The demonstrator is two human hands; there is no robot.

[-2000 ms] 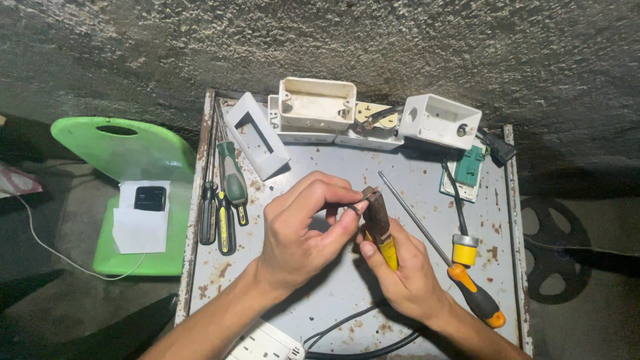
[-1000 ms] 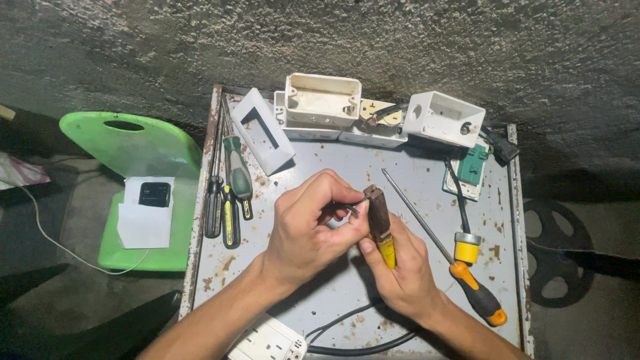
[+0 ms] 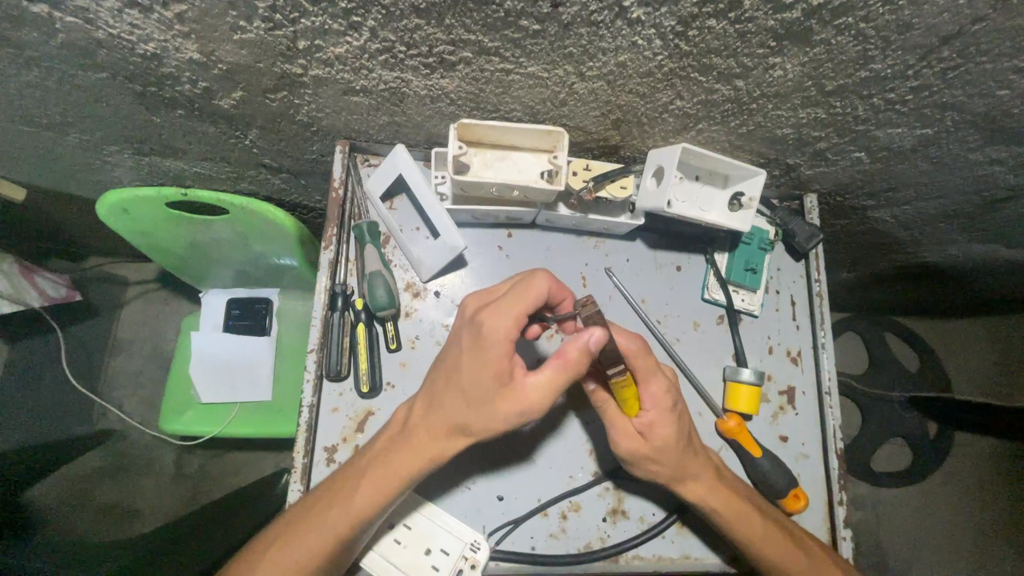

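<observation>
My right hand is closed around a rusty tool with a yellow handle, perhaps a cutter or pliers; its brown metal head points up and away from me. My left hand pinches a short dark cable end against that head, its thumb lying on the metal. Between the hands, the exact contact is partly hidden by the fingers. Below them a black cable runs from a white multi-socket outlet at the near edge and passes under my right forearm.
On the rusty metal table, several screwdrivers lie left, with a white frame beside them. White electrical boxes line the back. An orange-black screwdriver, yellow connector and green socket module are right. A green chair holds a phone.
My left thumb has moved onto the metal head of the yellow-handled tool. My right hand keeps its hold on the tool.
</observation>
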